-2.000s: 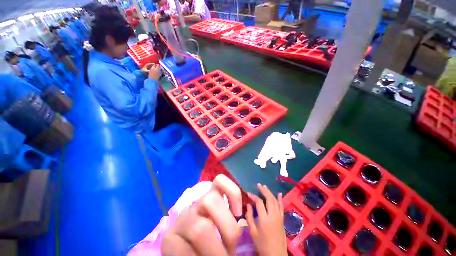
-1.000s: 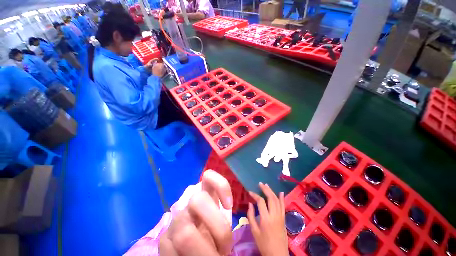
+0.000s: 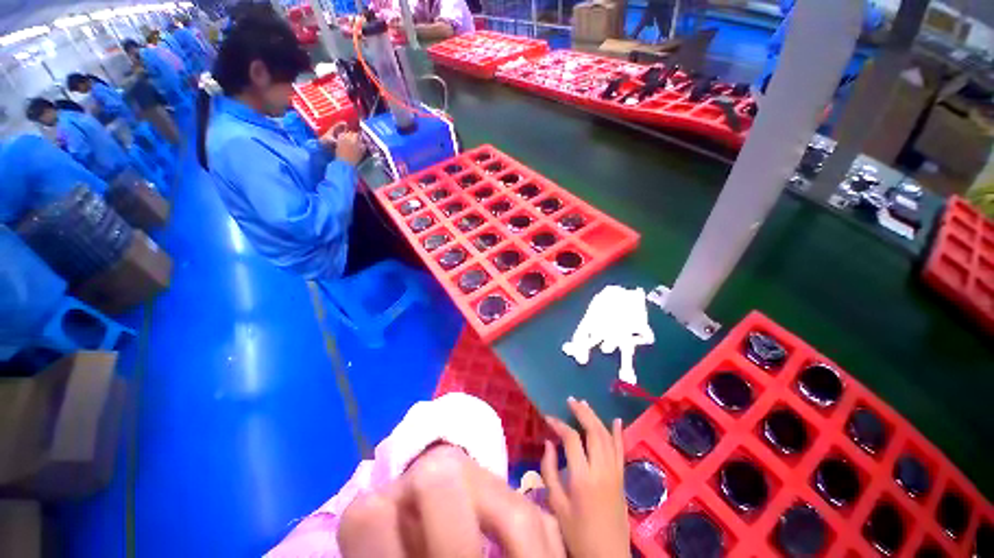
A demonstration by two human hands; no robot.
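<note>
My left hand (image 3: 441,507), in a pink sleeve, is at the bottom centre, close to the camera and blurred, with bent fingers pointing right. My right hand (image 3: 594,490) is just right of it, fingers raised and spread, cut off by the bottom edge. A small pale spot shows between them; whether either hand holds something is hidden. A red compartment tray (image 3: 670,401) with round dark discs in its pockets lies right of my right hand, cut off by the edge. A white glove or cloth (image 3: 613,327) lies above the hands, with a thin red strip (image 3: 632,389) below it.
A second red tray (image 3: 561,286) of discs lies further up the green surface (image 3: 545,376). A slanting metal post (image 3: 752,164) is bolted down beside the glove. A person in blue (image 3: 278,180) sits at left by a blue device (image 3: 412,142). More red trays lie at the far side.
My left hand has turned from a closed, upright fist to fingers pointing right, and more white cuff shows behind it. My right hand has barely moved. The view has shifted slightly.
</note>
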